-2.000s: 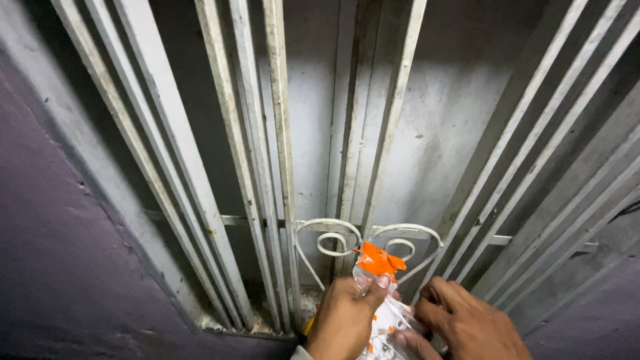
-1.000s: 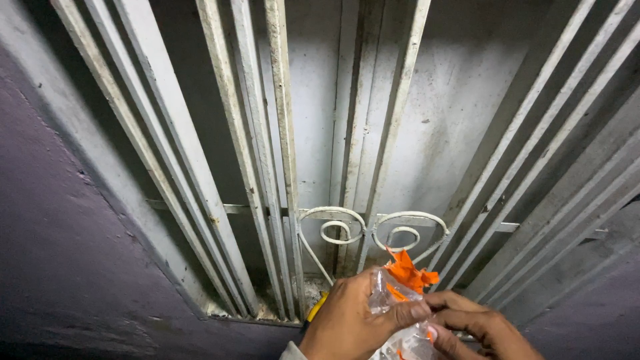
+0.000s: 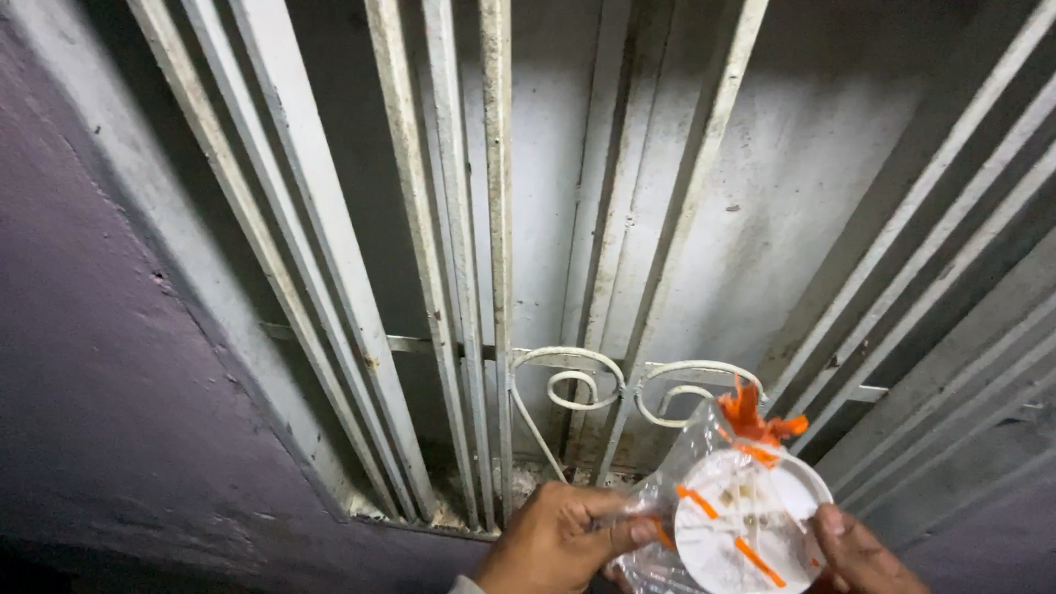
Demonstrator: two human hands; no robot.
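Observation:
My left hand (image 3: 554, 540) pinches a crumpled clear plastic bag (image 3: 652, 520) between thumb and fingers, low in the head view. Against the bag, partly covered by its film, is a round white disc-shaped object (image 3: 734, 528) with a raised rim. My right hand (image 3: 862, 549) grips this disc at its right edge, thumb on the rim. Torn orange material (image 3: 755, 417) sticks up at the bag's top, and thin orange strips lie across the disc. What the fingers hold behind the disc is hidden.
Off-white metal window bars (image 3: 499, 206) rise in front of a grey panel (image 3: 544, 165). Two metal scrolls (image 3: 577, 375) join the bars low down, just beyond my hands. A dirty sill (image 3: 462, 516) runs beneath the bars. A purple wall (image 3: 124, 371) stands at the left.
The round white face now shows toward the camera between my hands; one second ago mostly crumpled clear plastic showed. My right hand has moved to the disc's right edge. The yellow thing by my left hand no longer shows.

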